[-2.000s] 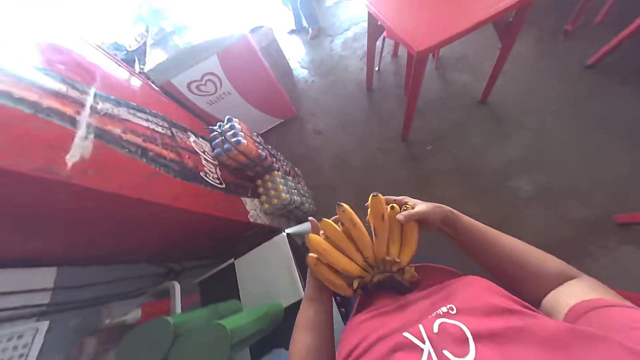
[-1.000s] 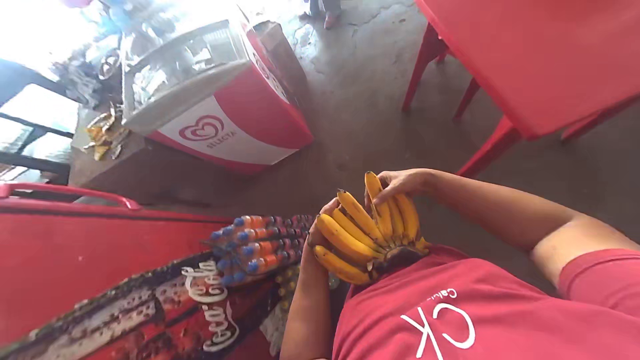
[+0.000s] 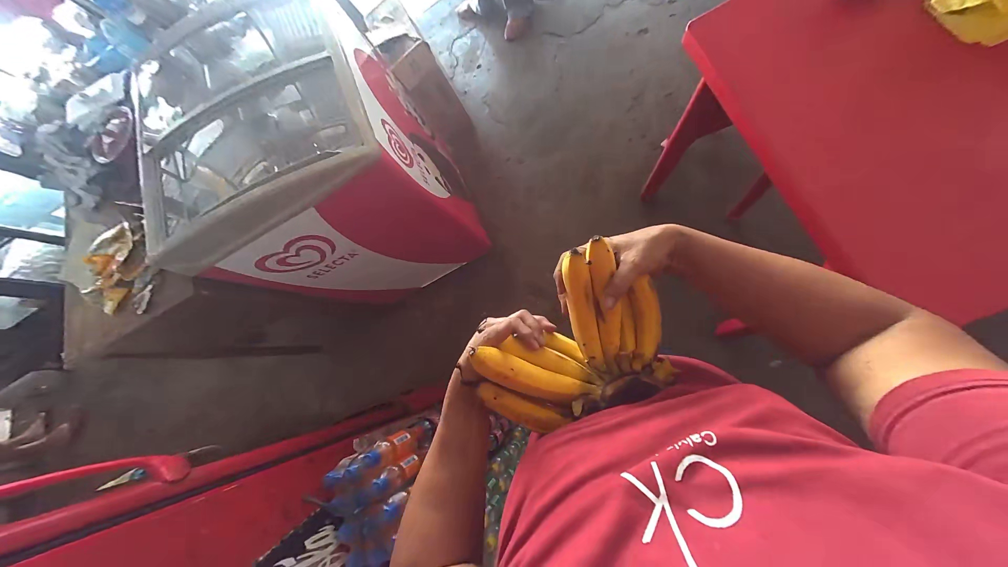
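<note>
A bunch of yellow bananas rests against the front of the red shirt, its dark stem end toward the body. My left hand is wrapped over the bananas on the left side, fingertips on their upper surface. Around the upright bananas on the right side is my right hand, thumb across their front and fingers behind. A gap shows between the two groups of bananas, which still join at the stem.
An ice cream freezer with a glass top stands ahead left. On the right is a red table with a yellow item at its far edge. Bottled drinks stand beside a red cooler at lower left. A person's feet show at the top.
The view has swung toward the freezer. The two groups of bananas have spread farther apart, with one hand on each; earlier they were close together.
</note>
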